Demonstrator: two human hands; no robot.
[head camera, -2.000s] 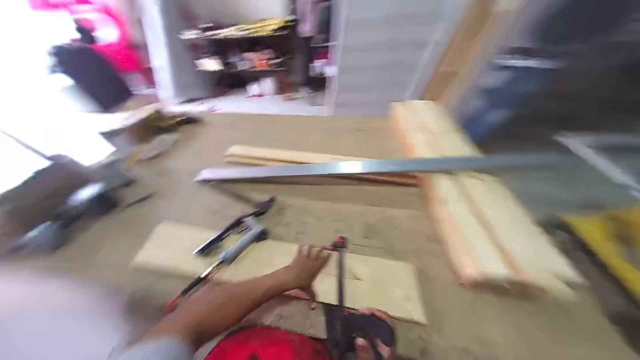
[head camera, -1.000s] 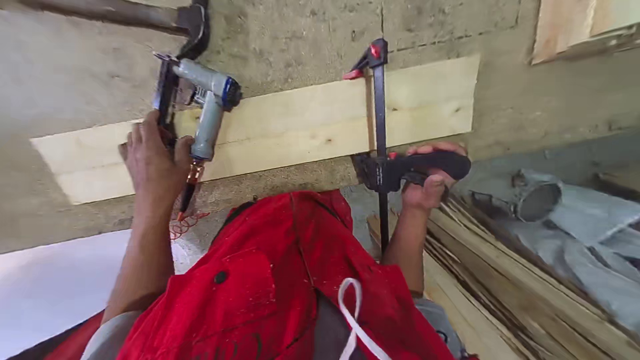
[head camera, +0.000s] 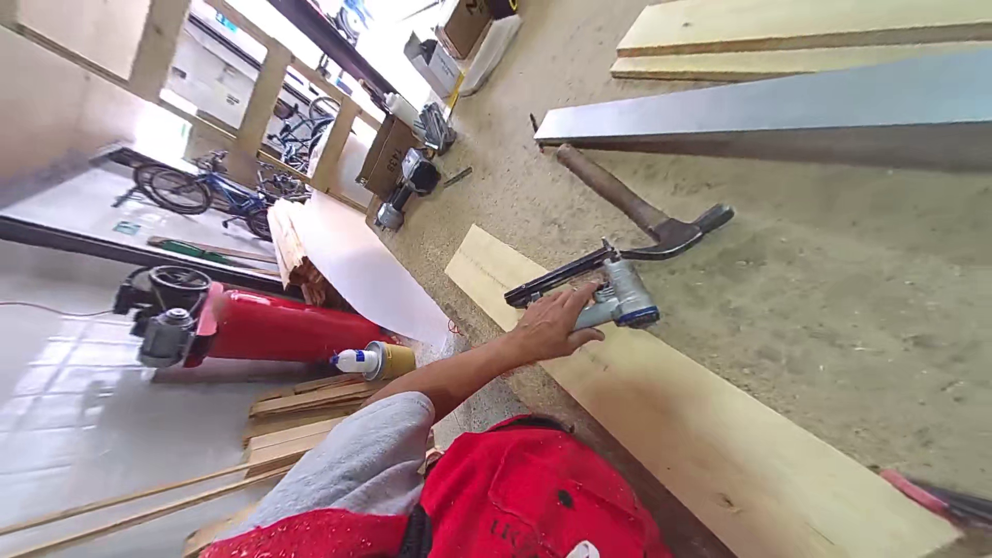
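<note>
My left hand (head camera: 552, 324) lies over the handle of a pneumatic nailer (head camera: 612, 296), thumb and fingers spread against it; whether it grips the tool is hard to tell. The nailer rests across a pale wooden board (head camera: 666, 411) that runs diagonally along the workbench edge. A claw hammer (head camera: 632, 201) lies just beyond, its head beside the nailer's nose. At the lower right corner the red and black end of a bar clamp (head camera: 914, 490) shows on the board. My right hand is out of the picture.
A long metal straightedge (head camera: 759, 105) and stacked planks (head camera: 790, 31) lie at the far right. Another nail gun (head camera: 407, 186) and cardboard boxes (head camera: 387, 155) sit at the bench's far end. On the floor to the left are a red air compressor (head camera: 279, 325) and wood strips (head camera: 302, 418).
The view has swung strongly to the left. My left hand was on the board near the clamp, then came to the nailer. My right hand, earlier on the clamp's handle, has left the view.
</note>
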